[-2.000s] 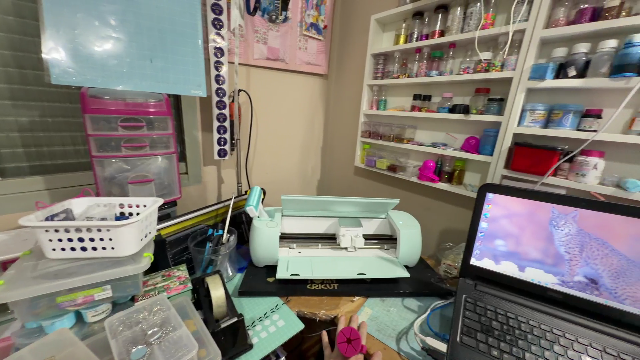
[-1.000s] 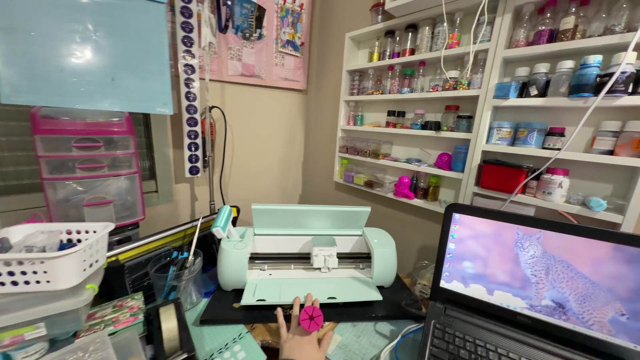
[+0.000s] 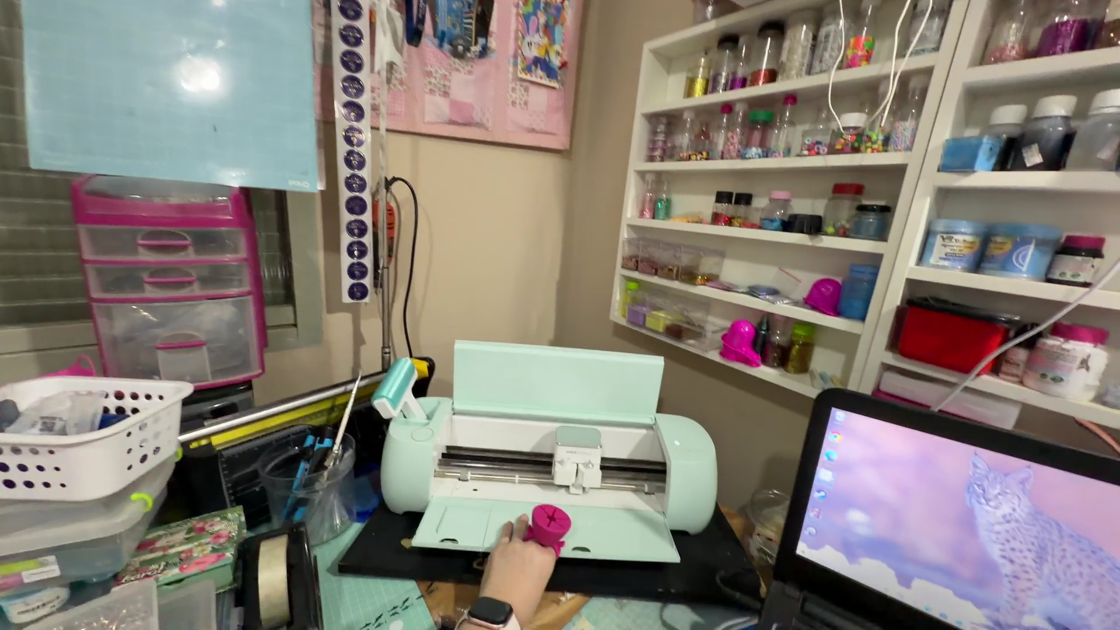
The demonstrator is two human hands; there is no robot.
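A mint-green Cricut cutting machine [image 3: 549,455] stands on a black mat [image 3: 630,579], its top lid raised and its front door folded down. My left hand [image 3: 518,564], with a black smartwatch [image 3: 490,612] on its wrist, reaches from the bottom edge to the front door [image 3: 612,534], fingertips at its surface. A magenta cup [image 3: 550,523] with a slit top, apparently silicone, sits at the fingers on the right side of this hand. The fingers hide how it is attached or gripped. My right hand is out of view.
An open laptop [image 3: 945,525] stands at the right. At the left are a white basket [image 3: 96,442] on plastic boxes, a cup of tools [image 3: 306,490] and a tape dispenser [image 3: 278,577]. Shelves of jars [image 3: 770,162] hang behind.
My left hand, with the magenta cup, has moved forward from the table's front onto the machine's lowered door. The view has shifted somewhat.
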